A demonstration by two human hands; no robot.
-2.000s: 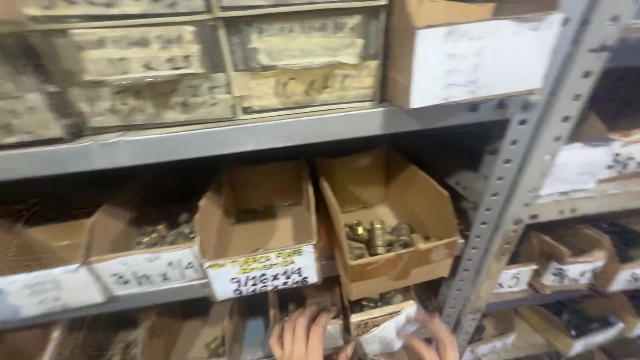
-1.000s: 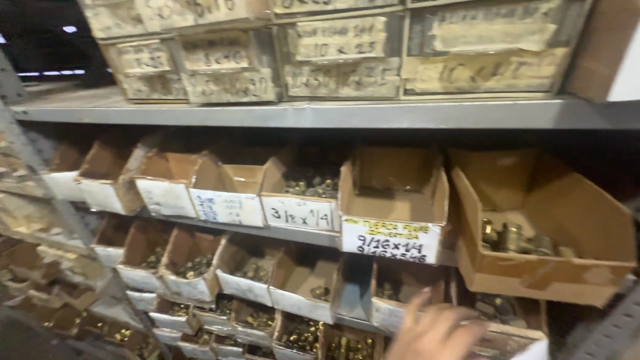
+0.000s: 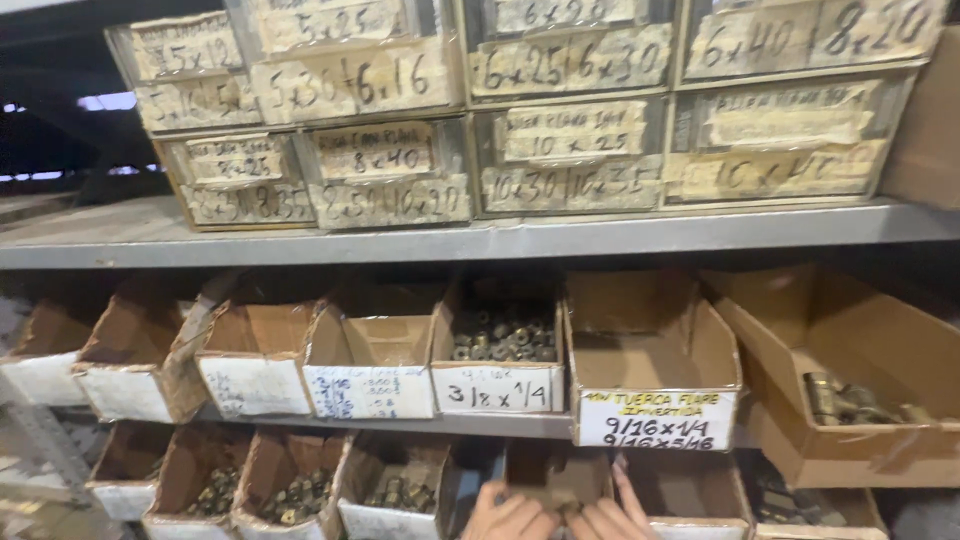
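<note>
My left hand (image 3: 510, 516) is at the bottom centre, its fingers curled at the front of a cardboard bin (image 3: 559, 476) on the lower shelf. Beside it on the right, my right hand (image 3: 611, 514) touches the same bin, one finger raised along its right side. The bin's front lies hidden behind both hands, and whether they grip it cannot be told. Just above stands an open cardboard bin (image 3: 645, 360) with a handwritten size label. A bin of brass fittings (image 3: 504, 341) is to its left; a larger bin (image 3: 862, 457) with metal fittings juts out at the right.
Clear plastic drawers (image 3: 570, 157) with handwritten labels stand on a grey metal shelf edge (image 3: 480, 244) above. More cardboard bins line the upper row at left. Below them, bins of small metal fittings (image 3: 300, 499) continue leftward. A shelf upright (image 3: 52, 450) stands at lower left.
The view has shifted strongly since the first frame. One second ago one hand showed by a lower bin at right; now both hands are together at a lower bin.
</note>
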